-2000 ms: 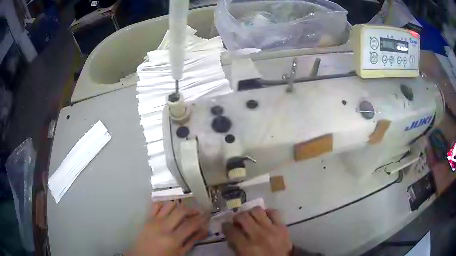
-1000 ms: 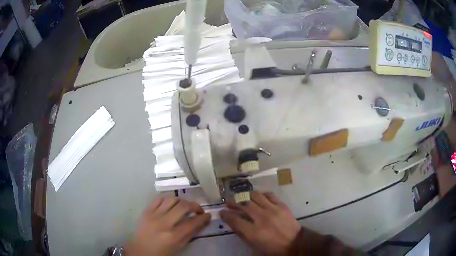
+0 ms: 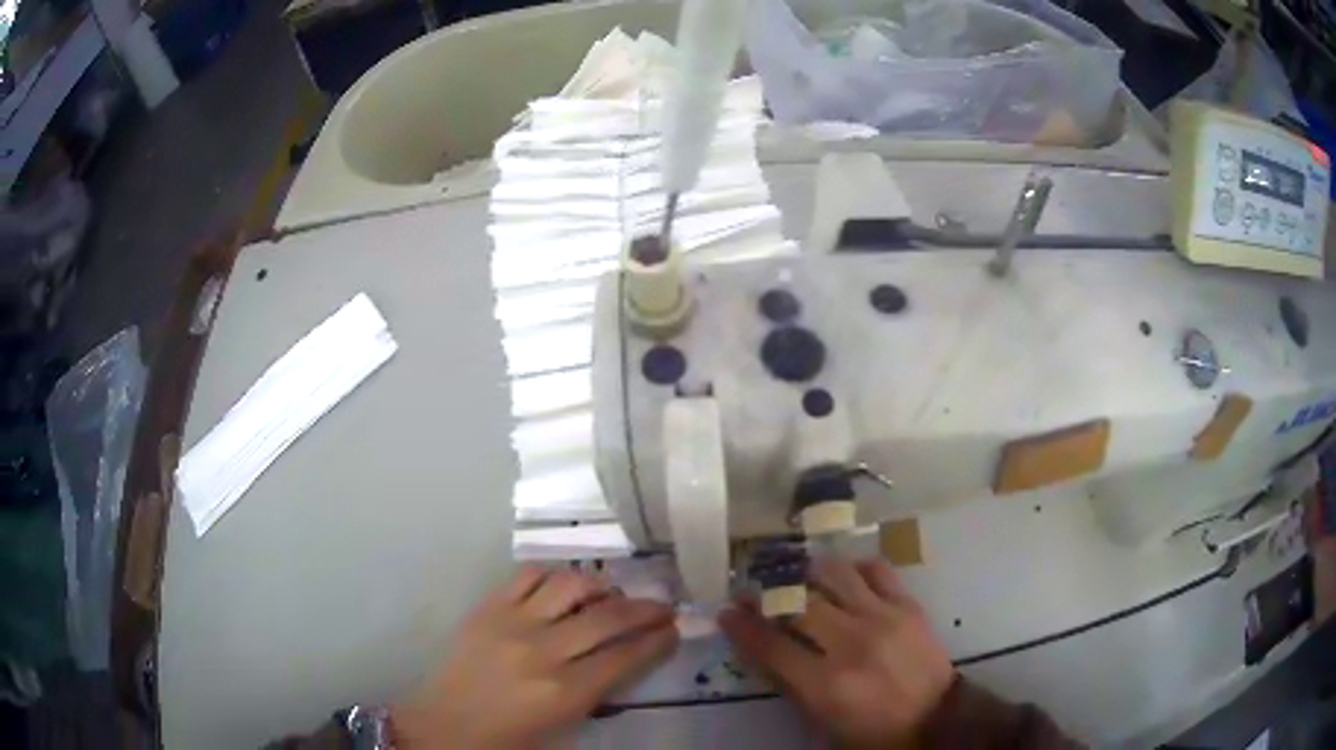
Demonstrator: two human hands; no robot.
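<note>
A narrow white fabric strip (image 3: 699,624) lies under the left end of the off-white sewing machine head (image 3: 938,352), mostly covered by my fingers. My left hand (image 3: 535,652) holds it flat from the left, fingertips just left of the needle area. My right hand (image 3: 857,652) holds its right part, fingers partly behind the lower tension knob (image 3: 785,598). The take-up guard (image 3: 698,491) hides the needle and presser foot. A chain of overlapping sewn white strips (image 3: 550,330) is piled behind and left of the head.
A separate stack of white strips (image 3: 286,410) lies on the left of the pale table (image 3: 352,572). A clear plastic bag (image 3: 938,81) is behind the head. The control panel (image 3: 1250,191) is at the back right. A dark rectangular object (image 3: 1279,608) lies at the right.
The view has shifted, so the machine and table sit farther right in the picture. Both hands remain at the needle area; less of the white strip shows between them than two seconds ago.
</note>
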